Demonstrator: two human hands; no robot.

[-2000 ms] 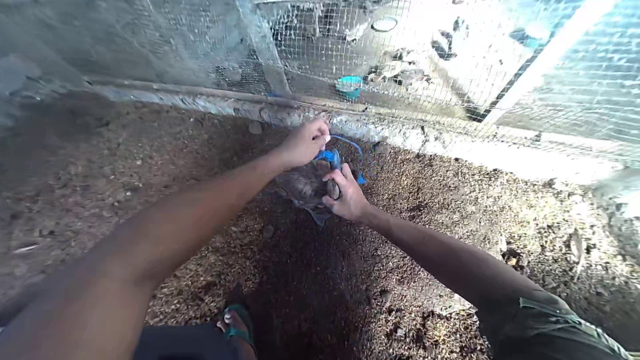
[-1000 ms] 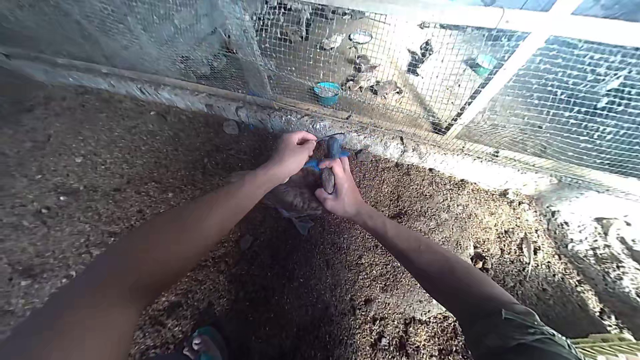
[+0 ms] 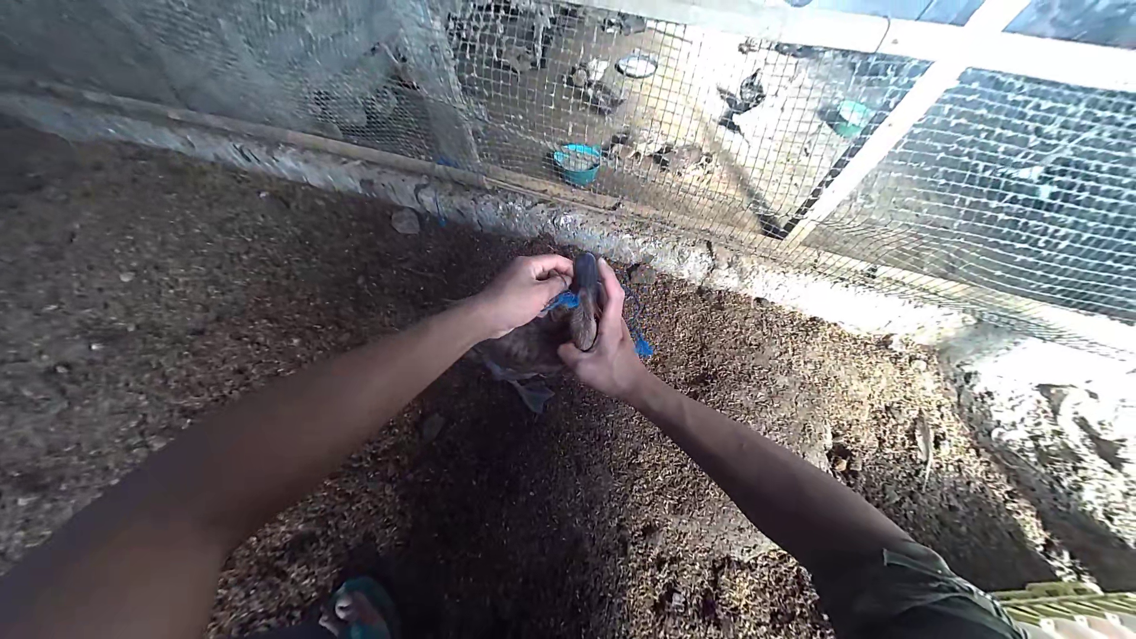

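Observation:
A brown-grey duck (image 3: 532, 351) is on the litter-covered ground between my arms, a webbed foot (image 3: 534, 395) showing below its body. My right hand (image 3: 608, 346) is wrapped around its head and neck (image 3: 585, 306), with the bill end pointing up toward the fence. Close against the head on the left, my left hand (image 3: 532, 288) has its fingertips pinched together by a blue strip (image 3: 561, 303), seemingly on the strip. Another blue end (image 3: 643, 346) lies just right of my right hand. Much of the duck is hidden by my hands and in shadow.
A low concrete curb (image 3: 568, 220) with wire mesh fencing (image 3: 524, 115) runs across in front. Behind the mesh are several birds, a teal feed bucket (image 3: 577, 165) and a white dish (image 3: 636, 65). A sandalled foot (image 3: 359, 608) is at the bottom; a stone (image 3: 406, 221) lies beside the curb.
Both hands stay at the duck. The duck's head, lower between my hands two seconds ago, now stands more upright beside my left fingertips. The view has shifted a little.

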